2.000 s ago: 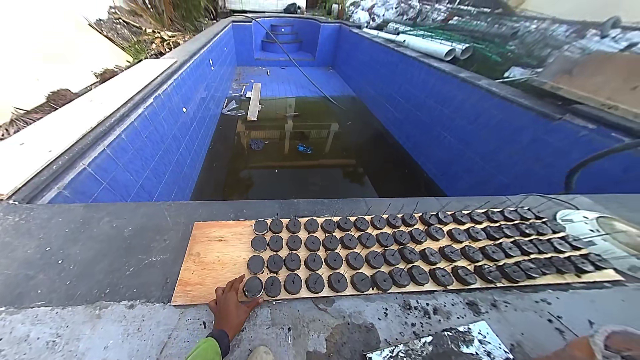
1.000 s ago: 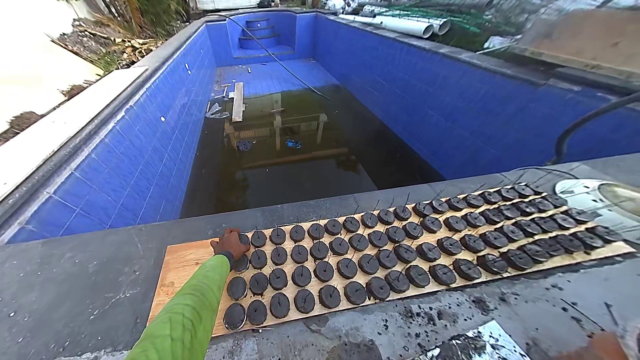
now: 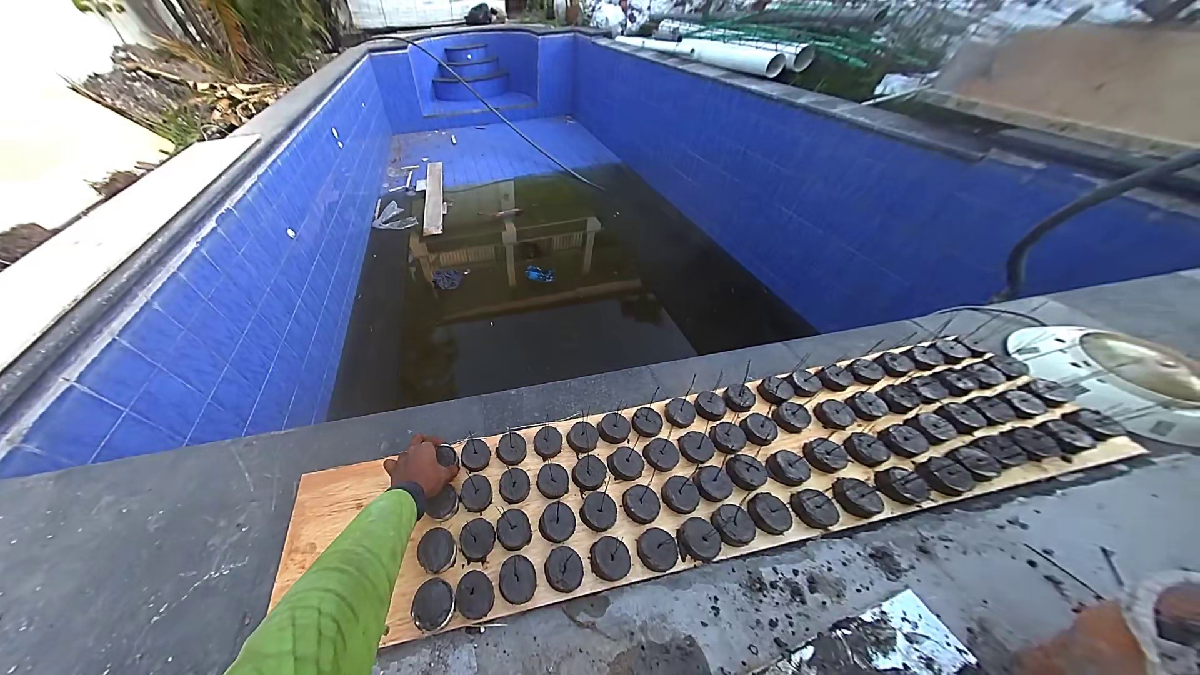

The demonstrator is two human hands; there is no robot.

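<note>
A long plywood board [image 3: 328, 506] lies on the grey pool edge and bears several rows of round dark discs, which look like wet mortar; thin wires stick up from most of them. My left hand [image 3: 425, 467], below a green sleeve, is at the far left end of the back row, its fingers around a dark disc [image 3: 446, 457]. The disc [image 3: 441, 502] just in front of it is partly covered by the hand. Discs at the left end, such as the front one [image 3: 433, 600], show no wire. My right hand [image 3: 1087, 642] is blurred at the bottom right; its fingers are unclear.
Beyond the board is a blue-tiled pool [image 3: 750, 178] with dark water [image 3: 562, 319]. A white round-ended fixture [image 3: 1116, 375] sits by the board's right end. A black hose [image 3: 1059, 220] rises at right. A smeared white sheet [image 3: 900, 637] and dark crumbs lie on the concrete.
My left hand has moved from the front row's left end to the back row's left end. My right hand remains at the lower right. The view has shifted somewhat.
</note>
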